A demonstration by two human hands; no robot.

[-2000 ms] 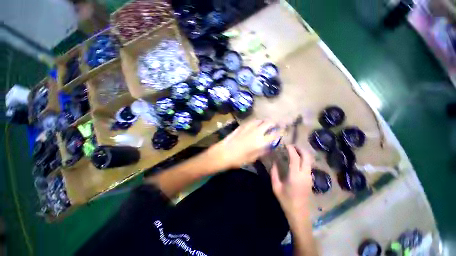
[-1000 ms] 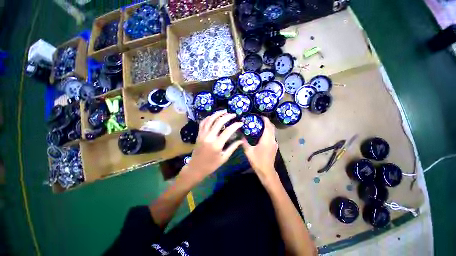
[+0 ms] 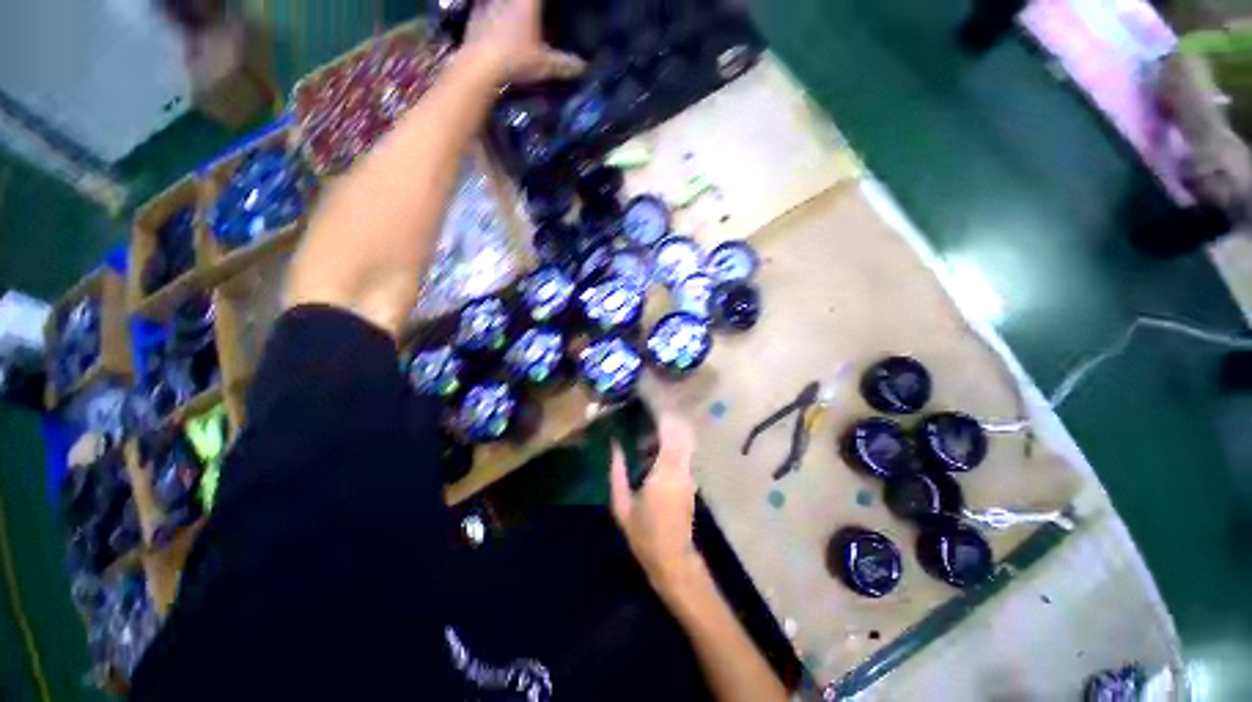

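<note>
Several round circuit board units with blue-white tops stand in a group on the bench, left of centre. My left hand reaches far forward to the black parts tray at the top. It is blurred near the frame's top edge, and what its fingers touch is hidden. My right hand is blurred at the bench's near edge, below the units. Its thumb and fingers are apart, and no held thing shows clearly.
Glossy black end caps are grouped at right, with white cables beside them. Dark-handled pliers lie mid-bench. Grey-blue discs lie behind the units. Cardboard bins of red and blue parts stand at left.
Both hands have left the circuit board unit they were on, and it stands in the group. My left hand has moved far forward; my right has drawn back. The view has turned.
</note>
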